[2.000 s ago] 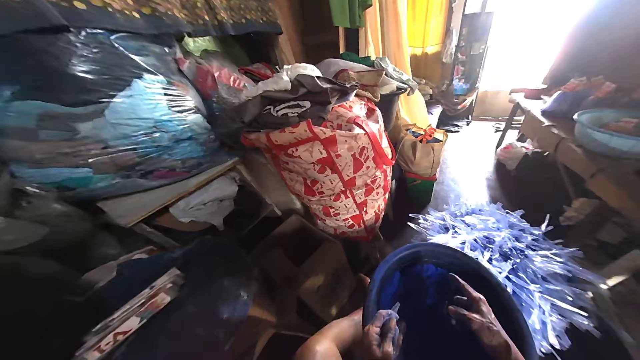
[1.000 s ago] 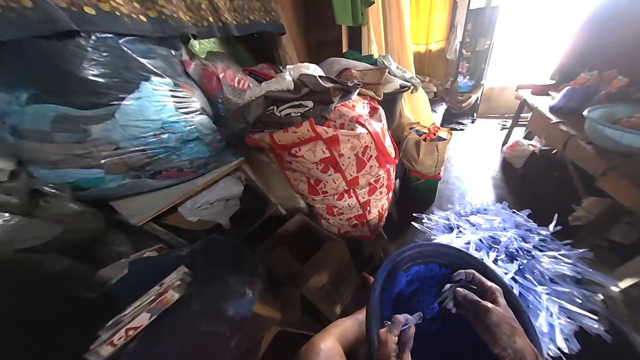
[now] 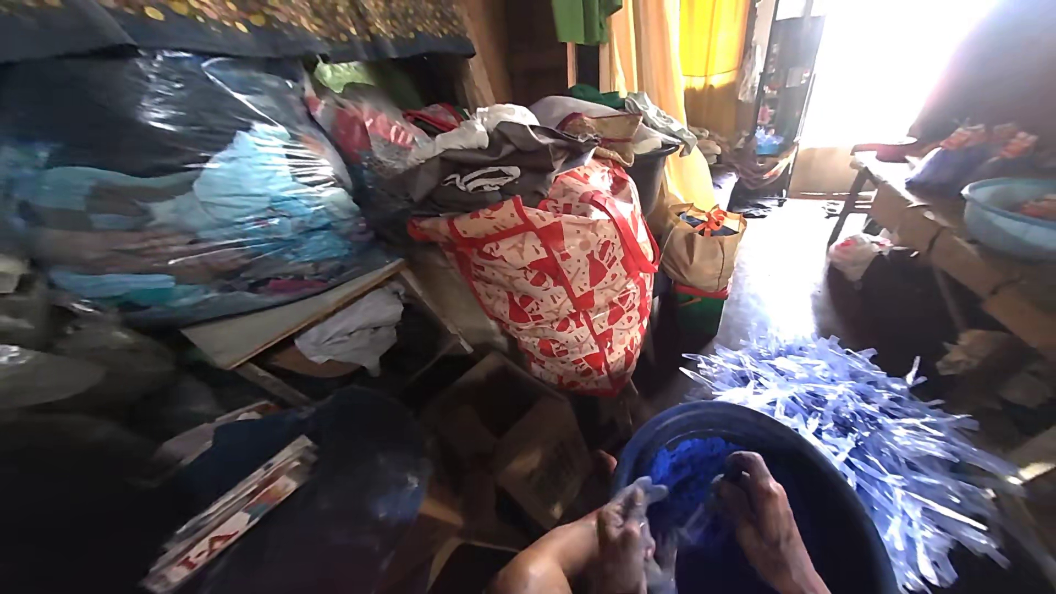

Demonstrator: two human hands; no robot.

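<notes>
A dark blue plastic tub (image 3: 858, 528) stands low at the right, with bright blue material (image 3: 689, 466) inside it. My left hand (image 3: 623, 528) is at the tub's left side, its fingers closed on a thin clear plastic strip (image 3: 652, 492). Over the middle of the tub is my right hand (image 3: 759, 507), fingers curled; it is blurred, and a pale strip seems to hang between the hands. What the right fingers hold cannot be made out. A large heap of pale bluish plastic strips (image 3: 850, 429) lies on the floor against the tub's right side.
A red and white patterned bag (image 3: 561, 289) bulges with clothes beyond the tub. Behind it, a brown paper bag (image 3: 701, 256) rests on a green container. Cardboard boxes (image 3: 540, 462) lie left of the tub. A bench (image 3: 973, 256) at right bears a light blue basin (image 3: 1002, 216).
My right hand was lower in the tub two seconds ago, then rose near its far rim with a pale strip at the fingers. My left hand stays at the left side.
</notes>
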